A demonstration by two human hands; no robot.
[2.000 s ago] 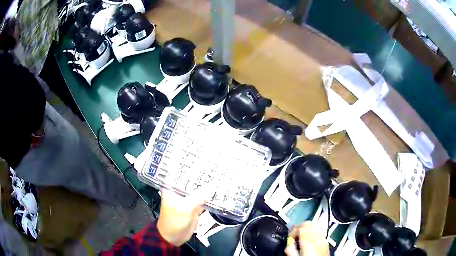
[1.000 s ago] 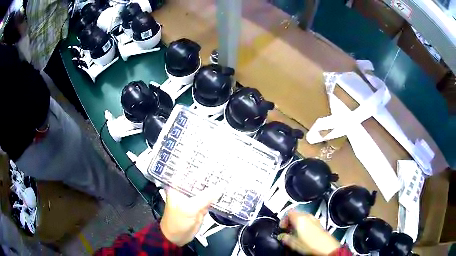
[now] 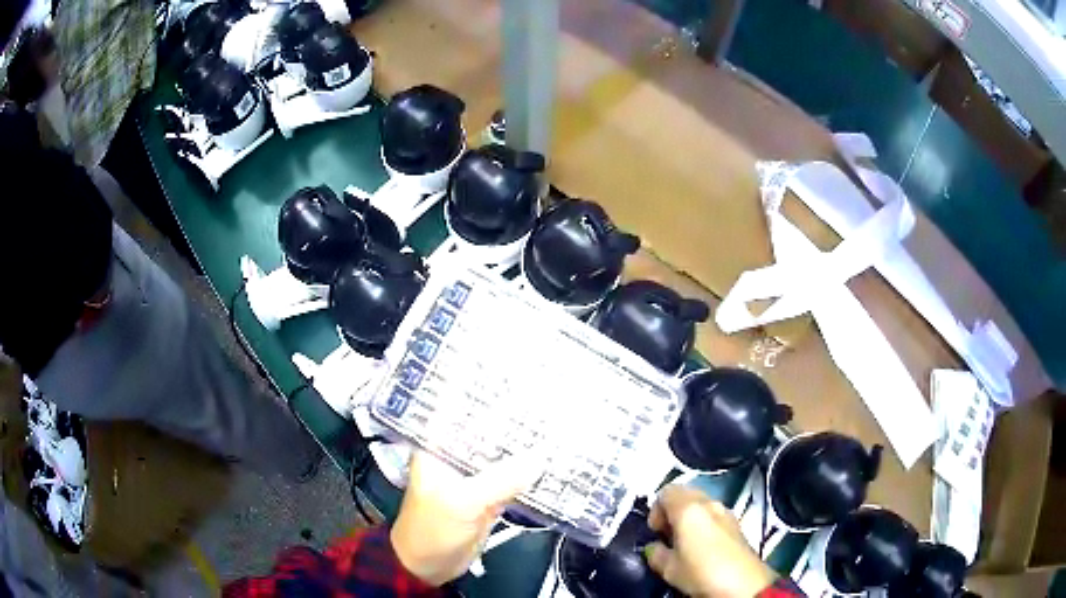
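My left hand (image 3: 450, 514) holds a flat clear tray (image 3: 532, 403) by its near edge, above the bench. The tray shows rows of small dark and silvery pieces. My right hand (image 3: 701, 547) is at a black camera head (image 3: 608, 570) at the bottom of the view, just beyond the tray's lower right corner. Its fingertips are at the head's right side; whether they hold anything cannot be seen. Black camera heads in white housings stand in a row behind the tray, among them one camera (image 3: 573, 251) and another (image 3: 727, 418).
More cameras (image 3: 333, 64) stand at the far left of the green bench (image 3: 240, 216). White strips (image 3: 859, 362) lie crossed on brown cardboard (image 3: 637, 152), beside a label sheet (image 3: 962, 432). A grey post (image 3: 530, 70) rises behind the row. A person (image 3: 152, 315) is at the left.
The tray in my left hand has moved right and slightly down, uncovering more of a camera head at its left. My right hand has stayed at the near camera head since one second ago.
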